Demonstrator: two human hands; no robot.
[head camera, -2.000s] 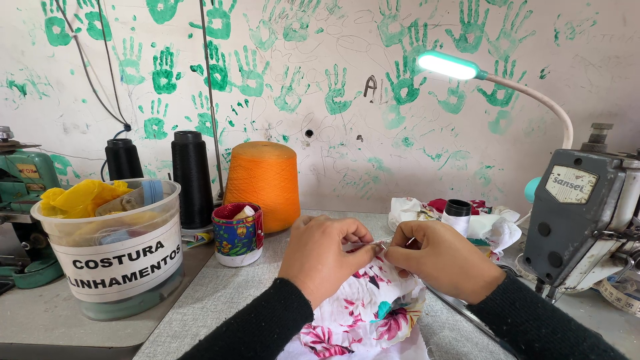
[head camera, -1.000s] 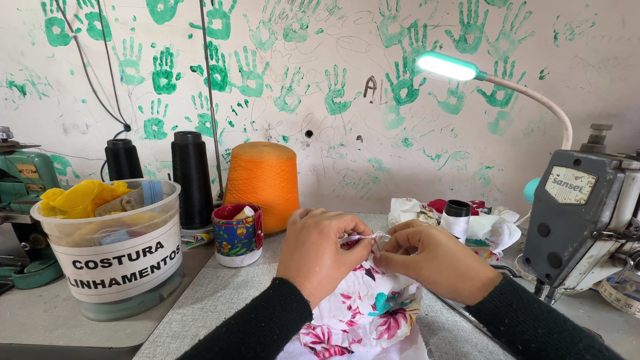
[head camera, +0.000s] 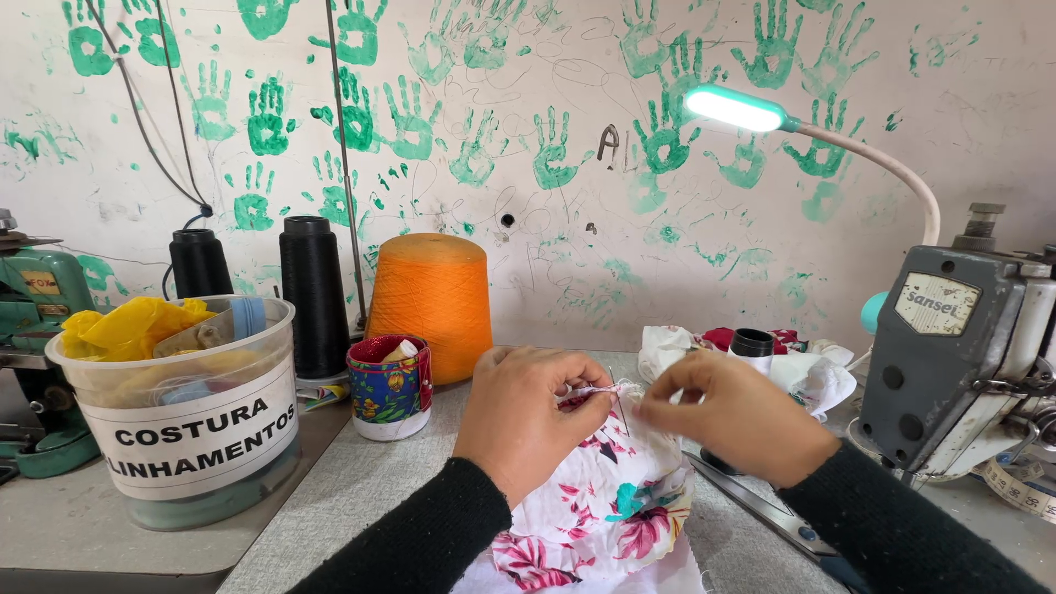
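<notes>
My left hand (head camera: 536, 412) pinches the gathered top edge of a white floral fabric (head camera: 615, 503) between thumb and fingers. A thin needle or pin (head camera: 619, 404) stands at that edge, beside my left fingertips. My right hand (head camera: 730, 412) is just to the right, blurred, with thumb and fingertips close together; whether it holds a thread is too blurred to tell. The fabric hangs bunched below both hands, over the grey work surface. Metal scissors (head camera: 755, 503) lie partly under my right forearm.
A sansei sewing machine (head camera: 949, 355) stands at right, below a lit lamp (head camera: 734, 107). White and red cloth scraps (head camera: 813, 371) lie behind my right hand. At left are a labelled plastic tub (head camera: 177, 487), a fabric-covered cup (head camera: 389, 388), black thread cones (head camera: 313, 297) and an orange one (head camera: 429, 305).
My right hand has moved a little right, away from my left fingertips, uncovering the scissors. The left hand keeps its pinch on the fabric in nearly the same place.
</notes>
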